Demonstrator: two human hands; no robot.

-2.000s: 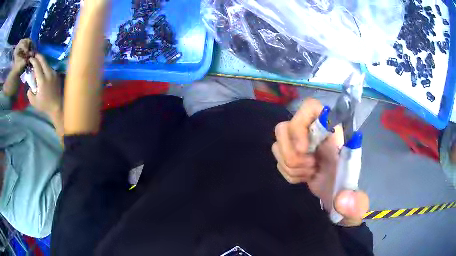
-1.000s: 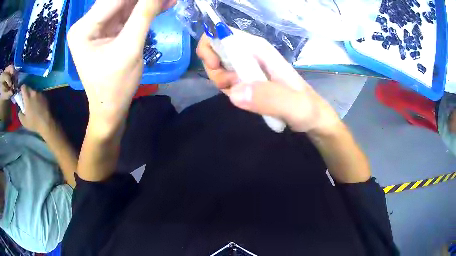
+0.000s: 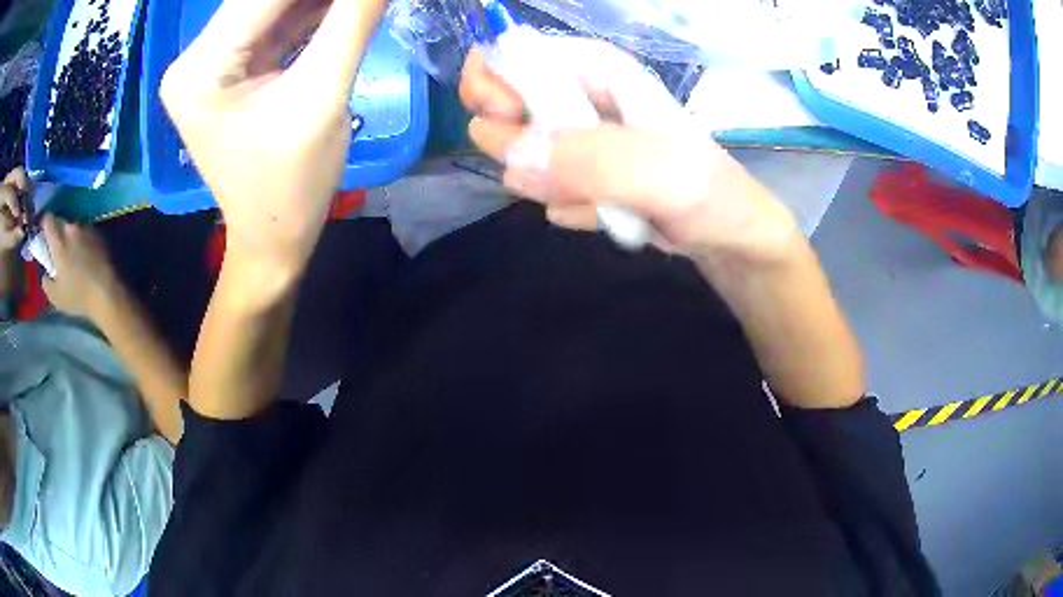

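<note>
My right hand [image 3: 618,157] is closed around the white handles of the nippers [image 3: 560,99], near the top centre. A blue collar shows above the fingers; the jaws lie near the top edge and are blurred. My left hand [image 3: 274,128] is raised in front of the blue tray [image 3: 396,157], its fingertips cut off by the top edge, so I cannot tell if they hold a part. Small black parts [image 3: 933,53] lie spread in the lined blue tray [image 3: 1020,117] at the upper right.
A clear plastic bag [image 3: 653,29] lies between the trays. A white sheet [image 3: 752,102] is beside the right tray. Another lined tray [image 3: 33,152] stands at the far left, near a person in pale green [image 3: 93,432]. Red stools and striped floor tape [image 3: 979,405] are below the bench.
My right hand came up and left with the nippers, which have closed from spread handles. My left hand came into view beside it. The trays sit slightly higher in the picture.
</note>
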